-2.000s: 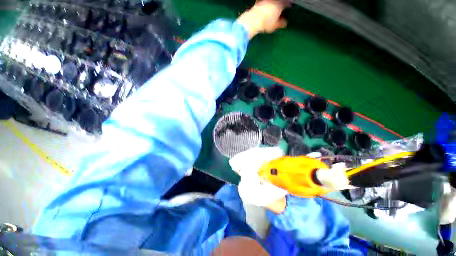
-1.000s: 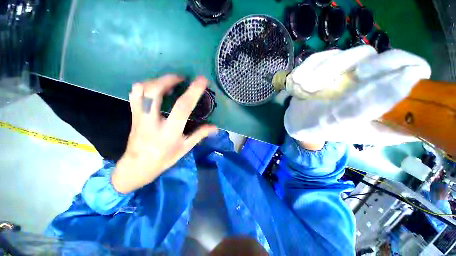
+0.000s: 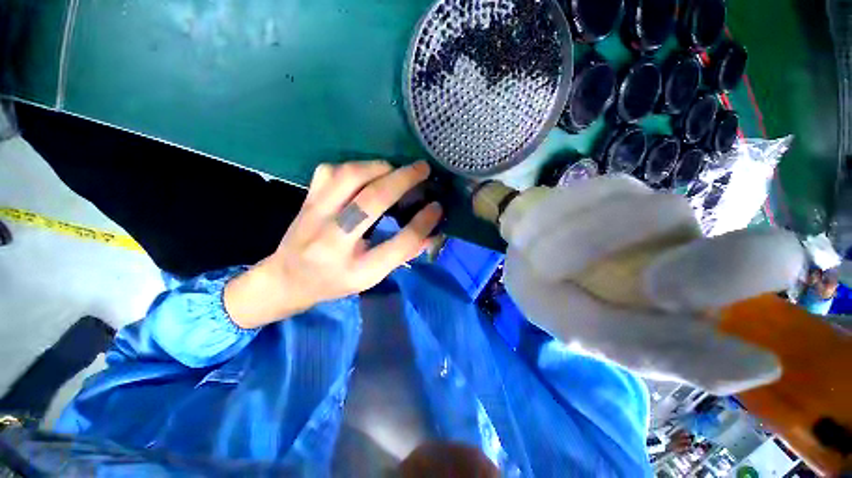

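My bare left hand (image 3: 327, 238) holds a black unit (image 3: 411, 203) at the bench's front edge; fingers cover part of it. My gloved right hand (image 3: 617, 261) is closed around the electric screwdriver (image 3: 794, 364), whose orange body sticks out at the lower right. Its tan nose (image 3: 490, 201) points left, close beside the unit. I cannot tell whether the bit touches the unit. The round screw plate (image 3: 486, 121) lies on the mat above both hands, with small black screws (image 3: 500, 47) heaped over its upper part.
Rows of black units (image 3: 640, 89) stand on the mat right of the plate. A shiny clear bag (image 3: 743, 182) lies beyond them, by the red-orange line. A blue bin (image 3: 462, 266) shows below the bench edge. The green mat (image 3: 243, 84) extends left.
My left hand came back from the far side to a unit at the edge, then moved right with it. The screwdriver nose moved from beside the plate down towards the unit. The view shifted.
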